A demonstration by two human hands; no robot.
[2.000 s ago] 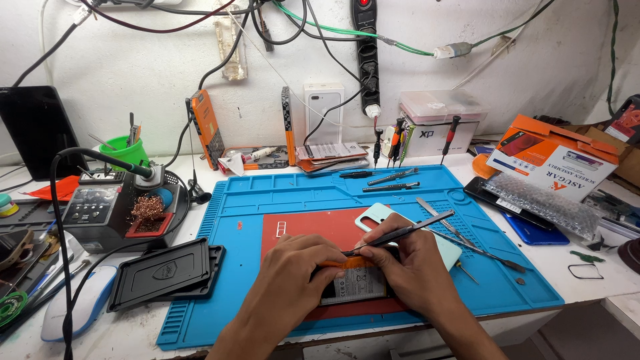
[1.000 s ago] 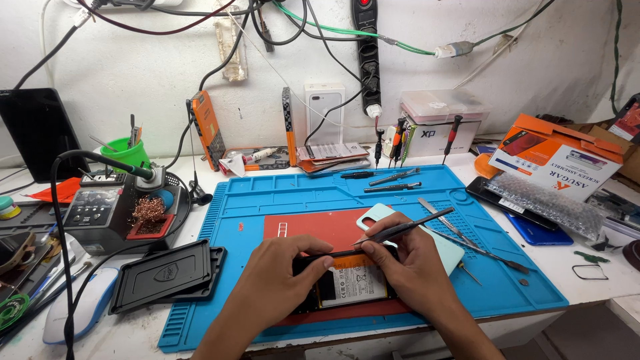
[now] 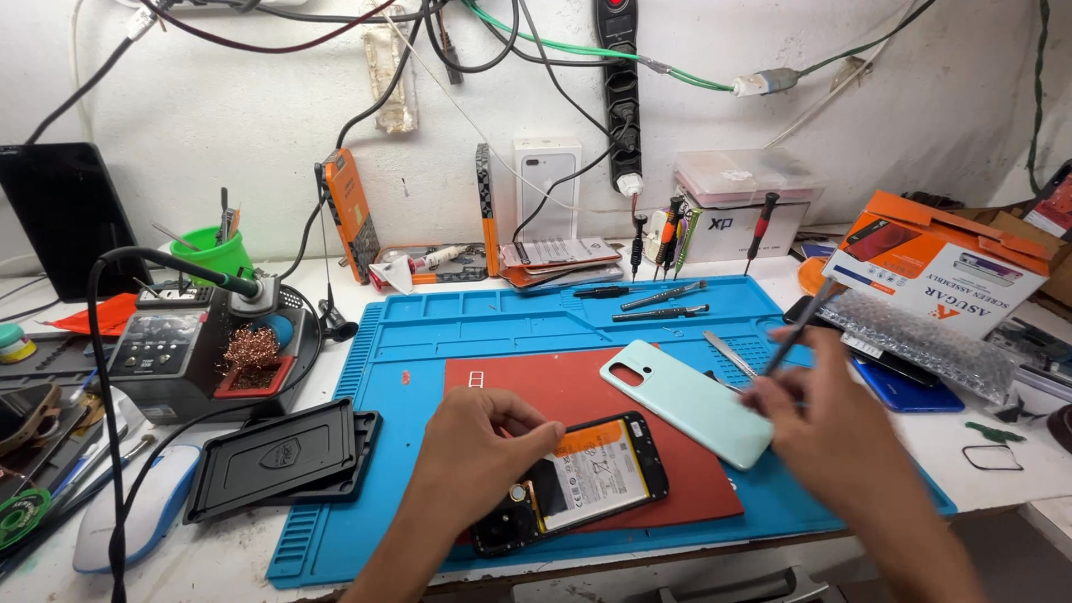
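An opened smartphone [image 3: 578,486], its battery showing silver and orange, lies tilted over the front of a red mat [image 3: 536,373]. My left hand [image 3: 490,452] is at the phone's upper long edge, thumb and fingers bent together by the orange part of the battery; whether it grips the phone is hidden. Blurred, my right hand [image 3: 821,410] is raised at the right and holds a slim dark tool [image 3: 802,322], probably tweezers, pointing up. Beside that hand a mint-green phone back cover [image 3: 687,402] rests partly on the red mat. Metal tweezers [image 3: 730,356] lie behind the cover.
A blue silicone work mat [image 3: 402,335] carries several hand tools [image 3: 662,312] at the back. Left of it stand black trays [image 3: 285,456], a soldering station [image 3: 167,352] and its looping cable. On the right are a bubble-wrapped item [image 3: 921,335], an orange-white box [image 3: 938,268] and a blue phone [image 3: 909,389].
My right hand has moved away from the phone to the right with the dark tool. The phone has turned and now lies tilted, with more of it in sight. My left hand has stayed by it.
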